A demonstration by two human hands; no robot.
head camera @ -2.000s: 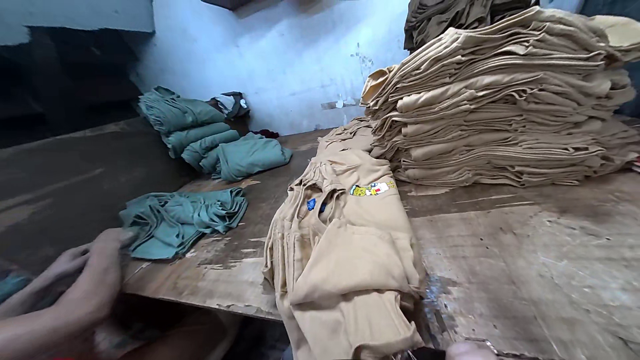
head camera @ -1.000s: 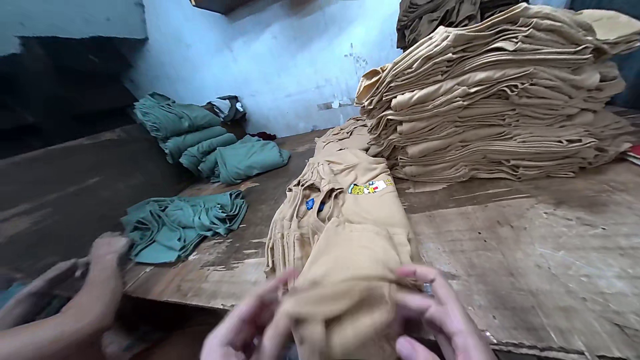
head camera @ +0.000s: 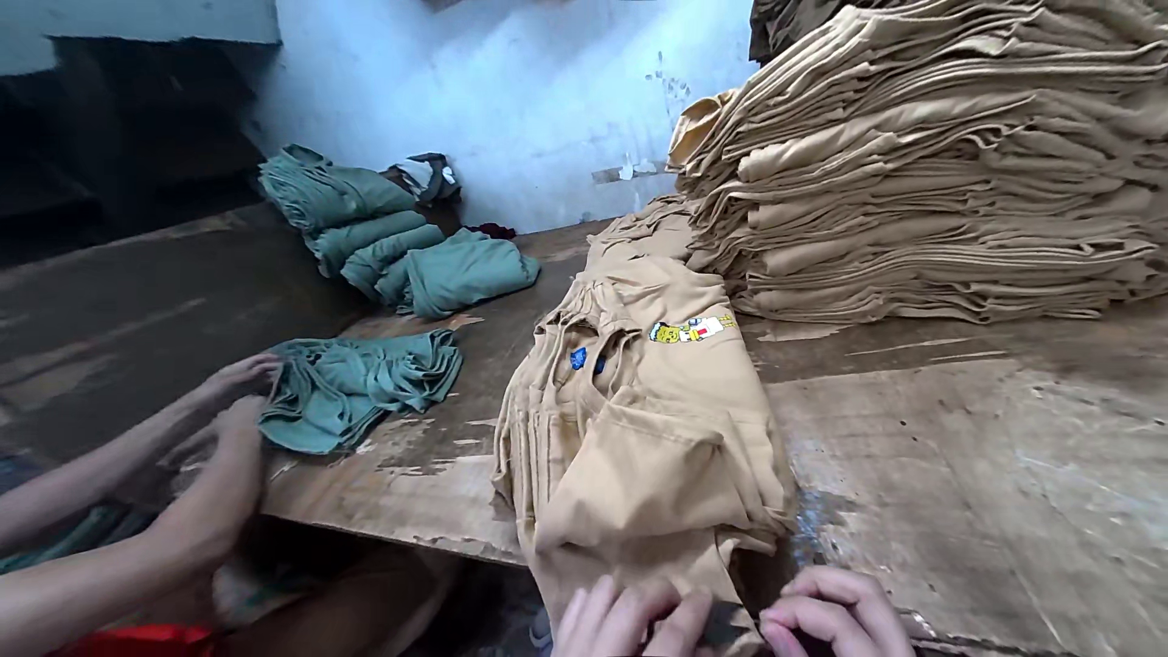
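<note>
A loose pile of tan T-shirts (head camera: 675, 438) lies in front of me, its near end hanging past the table's edge. The top one bears a small yellow and white cartoon print (head camera: 692, 329), and blue neck labels show inside the collars. At the bottom of the view, my left hand (head camera: 631, 619) has curled fingers on the hanging tan cloth; its palm is hidden. My right hand (head camera: 832, 613) is just right of that cloth, fingers bent, the fingertips by its edge. Whether they pinch the cloth cannot be told.
A tall stack of folded tan garments (head camera: 922, 192) stands at the back right of the worn wooden table (head camera: 985, 474). Rolled green garments (head camera: 365, 228) lie at the back left. A co-worker's hands (head camera: 242, 388) touch a folded green garment (head camera: 360, 388) at the left.
My hands have moved down from the tan cloth they held up a second ago, toward the near edge. The loose cloth now lies flatter.
</note>
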